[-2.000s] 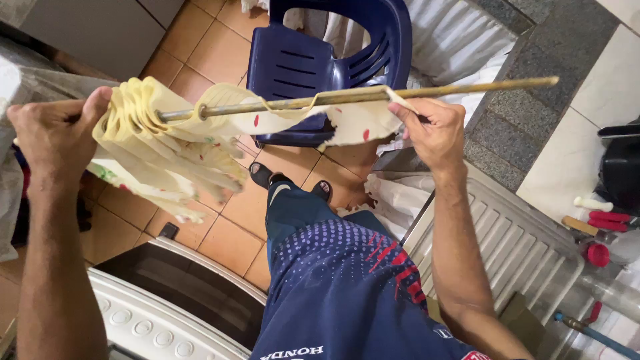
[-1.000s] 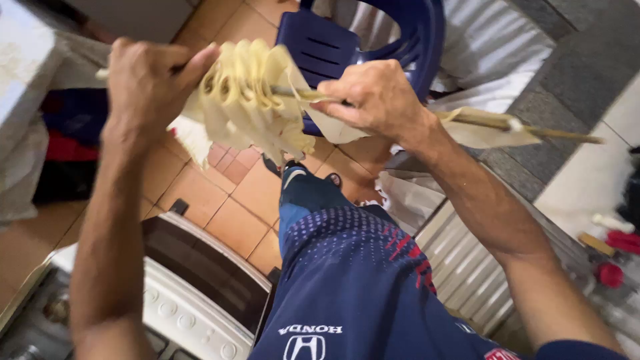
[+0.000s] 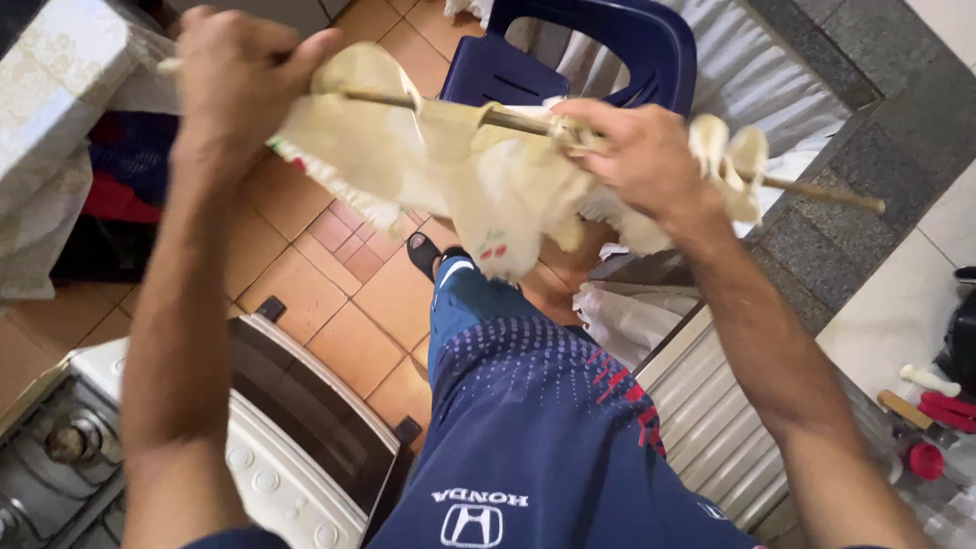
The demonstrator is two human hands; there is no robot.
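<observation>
A thin wooden rod runs across the upper part of the view, threaded through the gathered top of a cream curtain with small red cherry prints. At the rod's left part, my left hand is closed around rod and cloth. My right hand grips the bunched cloth on the rod right of the middle. Some folds sit on the rod beyond my right hand, and the bare tip sticks out past them. The curtain's frilled edge hangs between my arms, blurred in places.
A blue plastic chair stands on the tiled floor beyond the curtain. A white stove is at lower left, a cloth-covered table at upper left. On the right are a ribbed metal drainboard, a grey stone edge and a red-handled item.
The cloth bunched near my left hand has spread along the rod, and folds now sit right of my right hand. My right hand has shifted along the rod.
</observation>
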